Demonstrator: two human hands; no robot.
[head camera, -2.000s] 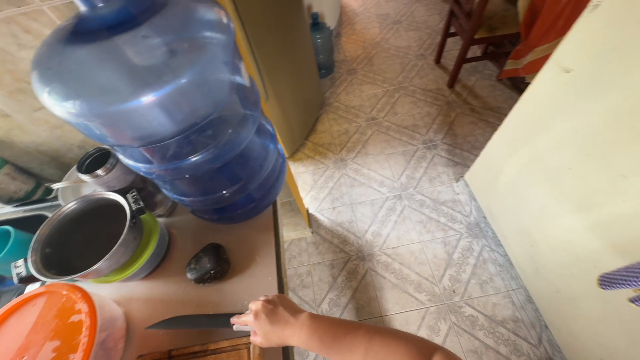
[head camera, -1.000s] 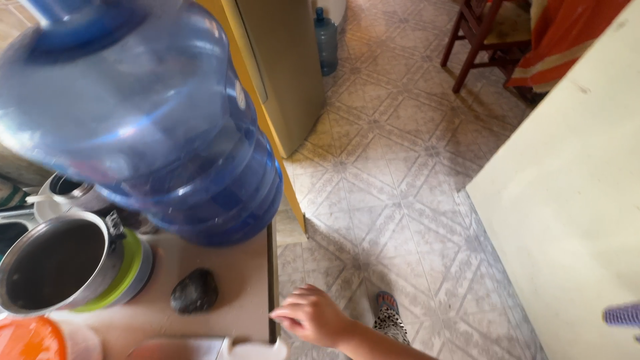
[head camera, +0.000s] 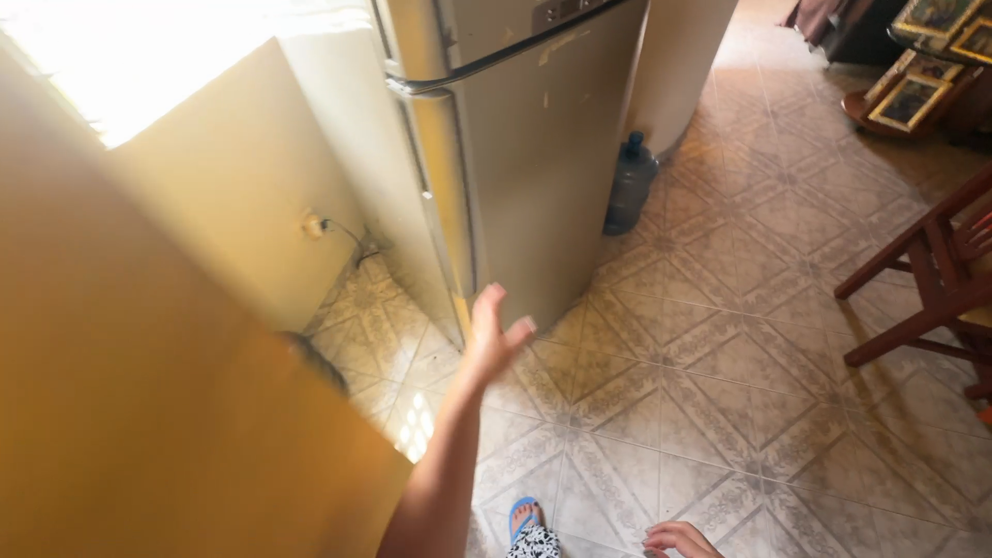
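In the head view my left hand (head camera: 496, 337) reaches forward in front of the lower door of a grey refrigerator (head camera: 535, 178), with its thumb and fingers apart and nothing in them. Whether it touches the door is not clear. The refrigerator's long handle edge (head camera: 442, 186) runs down the door's left side, above the hand. Low in the frame, my right hand (head camera: 682, 539) hangs over the tiled floor with its fingers loosely curled; it is partly cut off by the bottom edge, and no object shows in it.
A yellow panel (head camera: 194, 372) fills the left side. Beside the refrigerator stands a blue water jug (head camera: 632, 186). A wooden chair (head camera: 930, 271) is at the right, with framed pictures (head camera: 911, 101) beyond it. A plug and cord (head camera: 325, 225) are at the wall. My sandalled foot (head camera: 525, 515) is on the floor tiles (head camera: 620, 465).
The view has swung from the counter to the refrigerator. The left hand has come into view, reaching forward. Two seconds ago the right hand was on a knife's handle; one second ago it was off it.
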